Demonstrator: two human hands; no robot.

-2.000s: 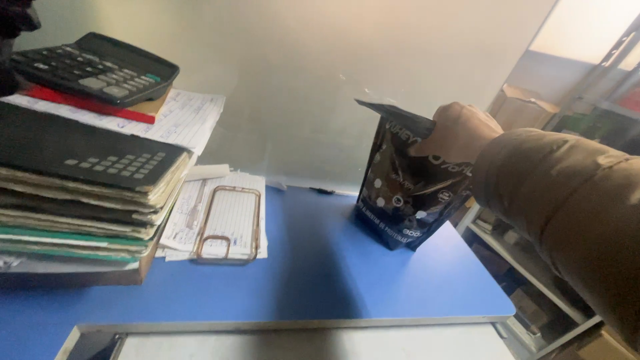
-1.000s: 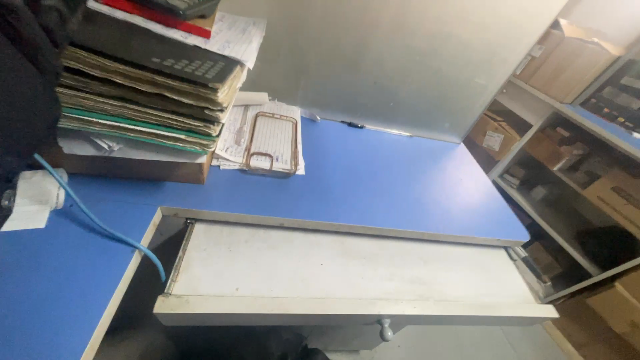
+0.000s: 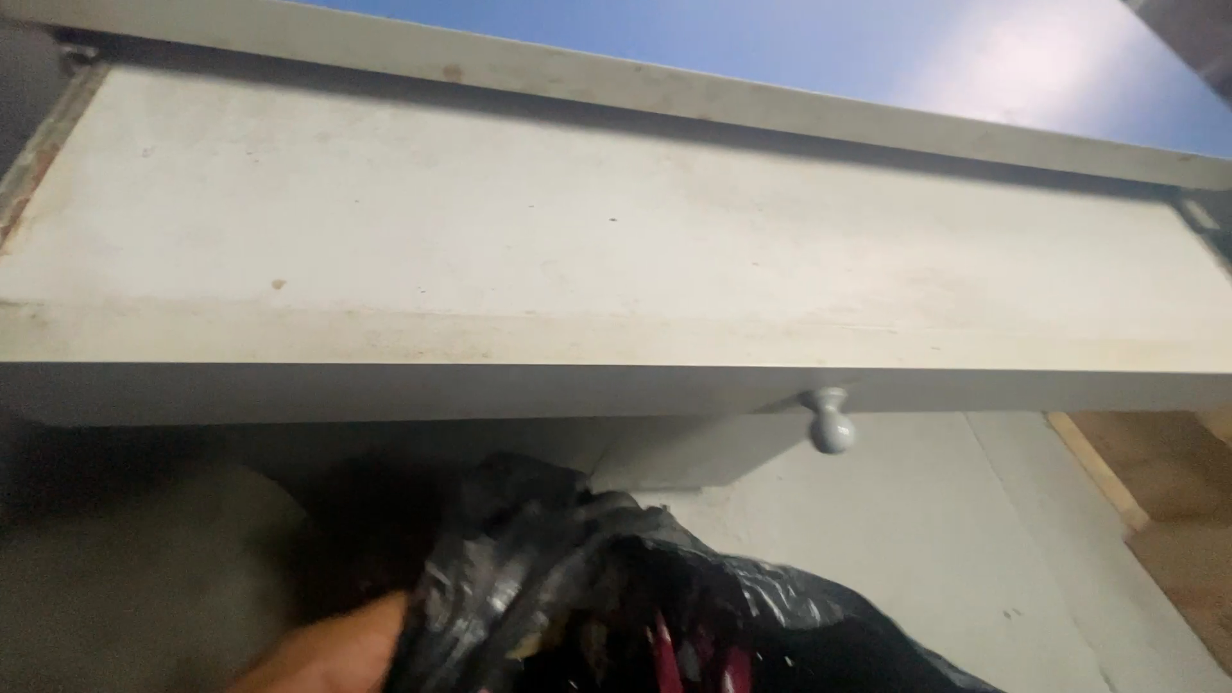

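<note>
My left hand point(image 3: 332, 647) shows only in part at the bottom left edge. It grips the left side of a black plastic bag point(image 3: 481, 577), and its fingertips are hidden by the crumpled film. The bag's mouth gapes toward the camera below the pulled-out drawer, with dark red pieces point(image 3: 666, 654) and other unclear bits inside. My right hand is out of view.
Above the bag, a white board or drawer point(image 3: 616, 241) juts out from under the blue desktop point(image 3: 770, 48). Its front carries a round knob point(image 3: 830, 423). Pale floor and brown cardboard point(image 3: 1165, 481) lie at the lower right.
Two seconds ago a sleeved right hand held a black printed pouch on the blue desk; one second ago both were gone from there. The view has dropped, and a black plastic bag now shows.
</note>
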